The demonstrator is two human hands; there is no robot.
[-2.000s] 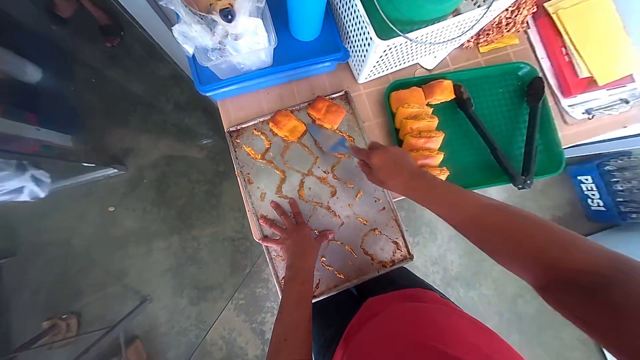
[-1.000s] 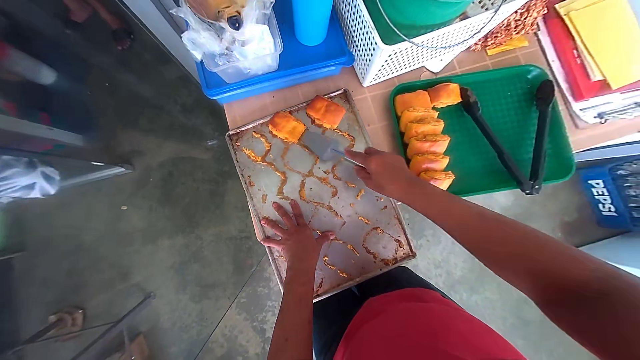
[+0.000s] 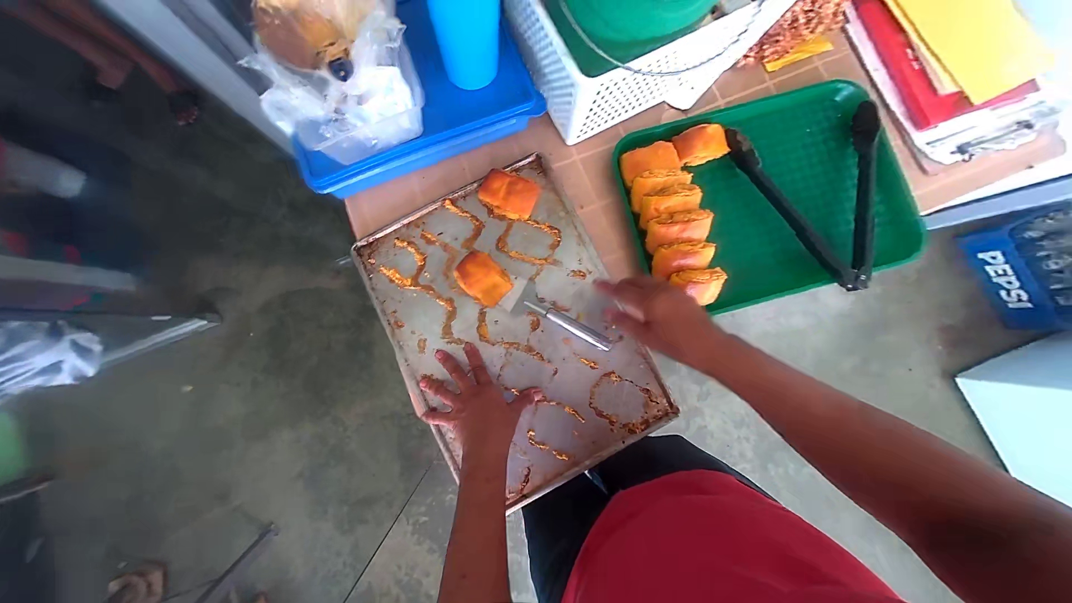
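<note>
A metal baking tray [image 3: 586,289] with browned residue lies at the middle. On it are two orange-brown pastries: one [image 3: 509,194] near the far edge, another [image 3: 483,278] resting on or against the blade of a metal spatula [image 3: 569,325]. The spatula's handle lies on the tray, and my right hand [image 3: 657,314], blurred, is just right of it with fingers apart, holding nothing. My left hand [image 3: 481,406] rests spread on the tray's left part. Several more pastries [image 3: 678,226] stand in a row along the left side of a green tray [image 3: 804,167].
Black tongs [image 3: 852,276] lie spread on the green tray. Behind stand a blue lidded container [image 3: 419,163], a blue cup [image 3: 469,42] and a white perforated basket [image 3: 578,109]. Papers and yellow envelopes [image 3: 971,42] lie at the right. A blue crate [image 3: 1005,280] sits lower right.
My right hand has let go of the spatula. One pastry has moved from beside the other at the far edge toward the tray's middle. My left hand has stayed on the tray.
</note>
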